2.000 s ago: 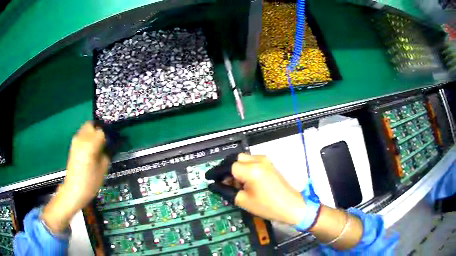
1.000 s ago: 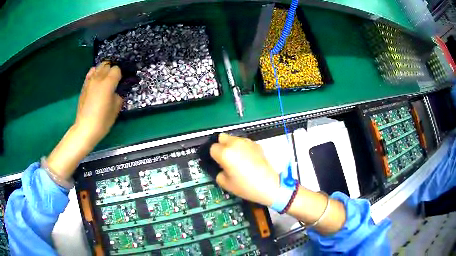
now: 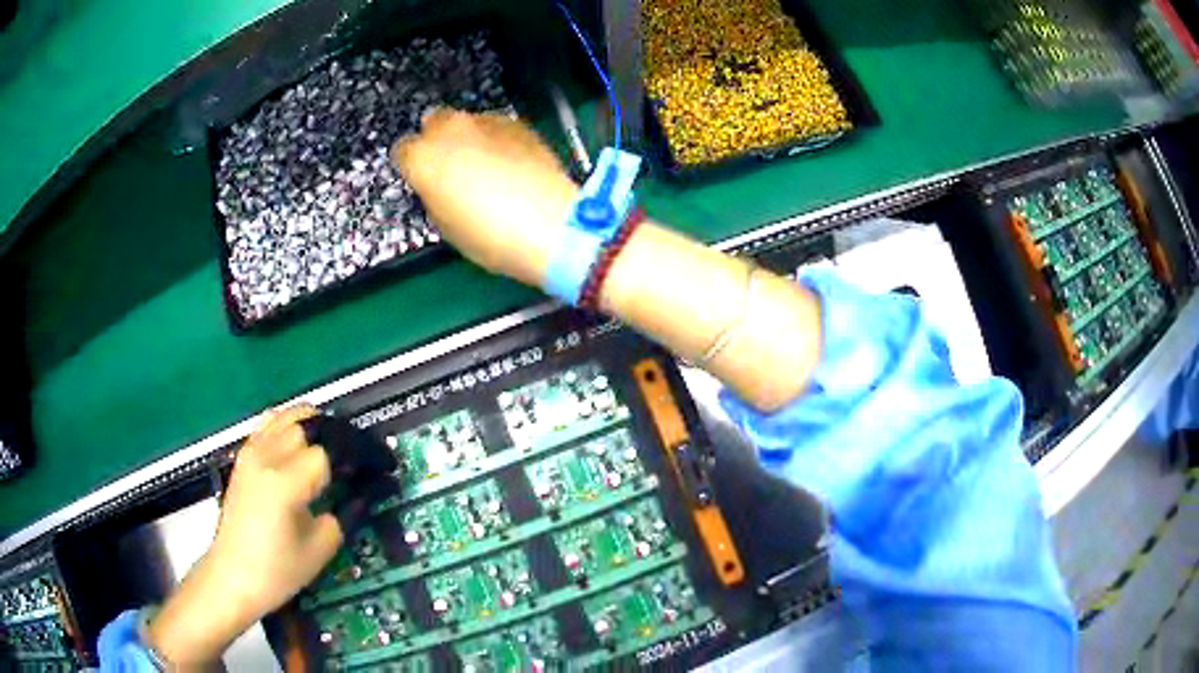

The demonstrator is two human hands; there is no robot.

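Note:
My right hand reaches into the black bin of silver-white capacitors; its fingertips are hidden, so whether it holds a capacitor cannot be told. My left hand, with black finger cots, is over the upper left boards of the black pallet. Its fingertips blend with the dark pallet, and any part in them cannot be seen. The green circuit boards sit in rows in the pallet and carry small parts. An orange-brown bar lies on the pallet's right side.
A bin of yellow components stands right of the capacitors, with a slim silver stick between the bins. White paper lies right of the pallet, mostly behind my right sleeve. Another pallet is farther right. Clear trays are at the upper right.
My right hand has moved from the pallet up into the capacitor bin. My left hand has moved from that bin down to the pallet's upper left. The view has shifted, and my sleeve now covers the phone.

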